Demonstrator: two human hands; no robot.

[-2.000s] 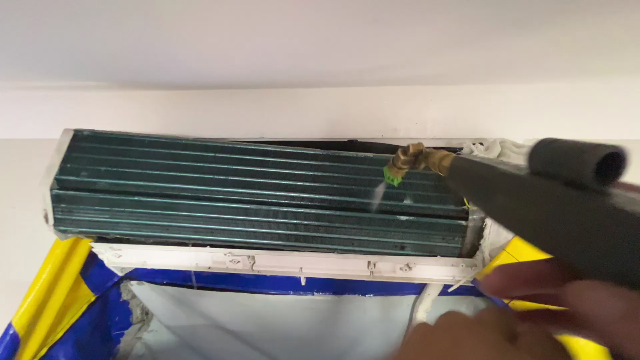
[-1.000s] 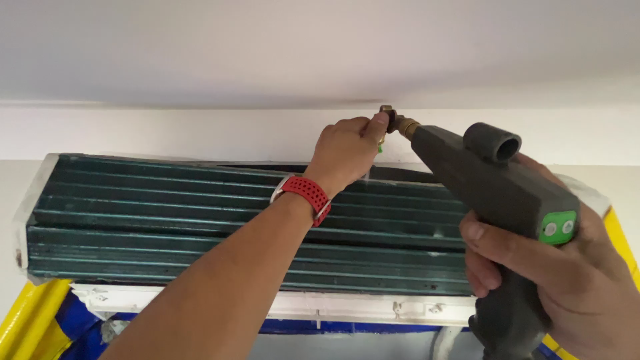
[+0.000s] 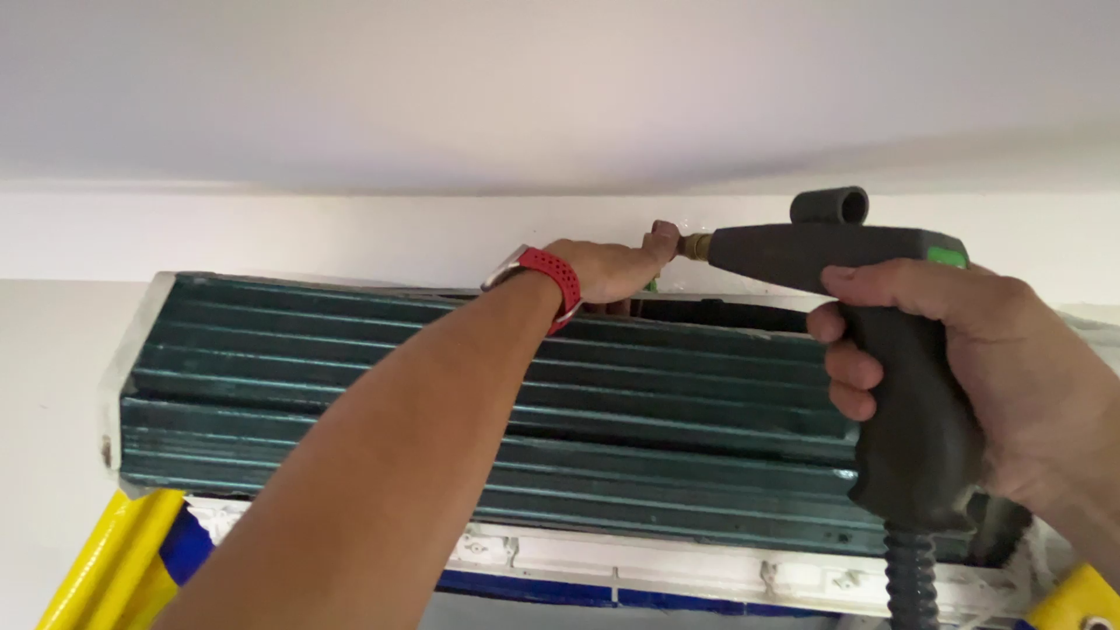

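Observation:
My right hand (image 3: 962, 367) grips the black handle of a spray gun (image 3: 822, 249), whose ribbed hose (image 3: 910, 569) hangs down. The gun points left, and its brass fitting (image 3: 697, 247) ends at the thumb of my left hand (image 3: 617, 267). That hand holds the nozzle end, of which a bit of green shows below the thumb; some fingers are hidden behind the coil's top edge. A red watch strap (image 3: 553, 276) is on the left wrist. Under both hands lies the dark finned coil (image 3: 682, 394) of a wall-mounted air conditioner, slightly tilted.
A white plastic frame (image 3: 647, 564) runs along the coil's lower edge. Beneath it hangs a blue and yellow cover, its yellow part (image 3: 105, 560) at lower left and another at lower right. The white wall (image 3: 350, 232) and ceiling (image 3: 525, 87) are close above the coil.
Two seconds ago the nozzle was in front of the coil with spray coming out. Since then my left hand has come up to the nozzle, and the gun is now nearly level above the coil's top edge.

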